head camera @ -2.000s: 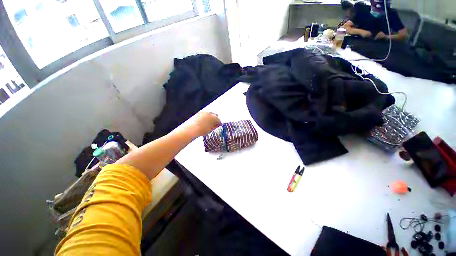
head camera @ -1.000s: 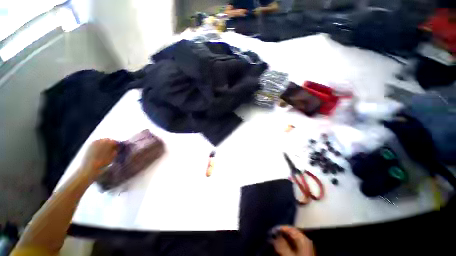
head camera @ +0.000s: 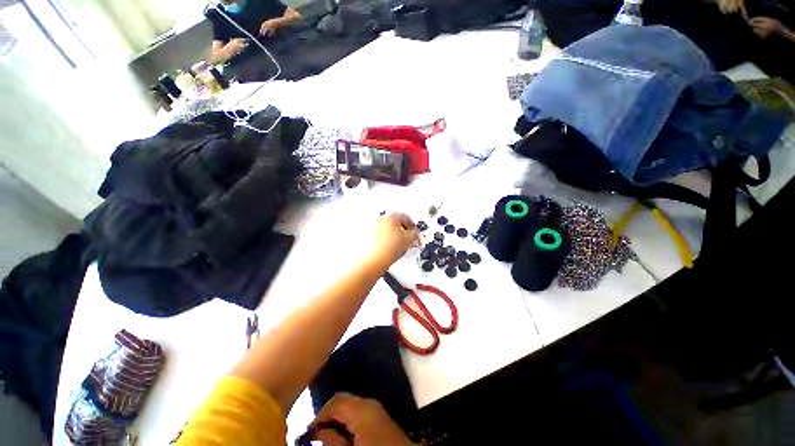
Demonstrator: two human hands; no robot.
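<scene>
My left hand (head camera: 397,237), at the end of a bare forearm below a yellow sleeve, is over the white table (head camera: 488,327) beside the loose black buttons (head camera: 446,257). Its fingers are bent together; whether they pinch anything is unclear. My right hand (head camera: 362,420) is at the bottom edge, partly cut off, curled on the black garment (head camera: 370,366) that lies over the table edge. A dark band shows by its fingers. Scissors with red loops (head camera: 424,318) lie right of my left forearm. A striped bundle (head camera: 122,375) lies at the lower left.
A black garment pile (head camera: 192,209) fills the left. A lit phone (head camera: 373,163) leans on a red pouch (head camera: 417,146). Two black thread cones (head camera: 538,261) stand by a speckled bead heap (head camera: 593,248). A denim item (head camera: 632,96) is at upper right. Small snips (head camera: 252,331) lie left of my forearm.
My left hand has left the striped bundle and moved right to the buttons. The view has swung right, bringing the cones and denim item further in. My right hand stays by the garment.
</scene>
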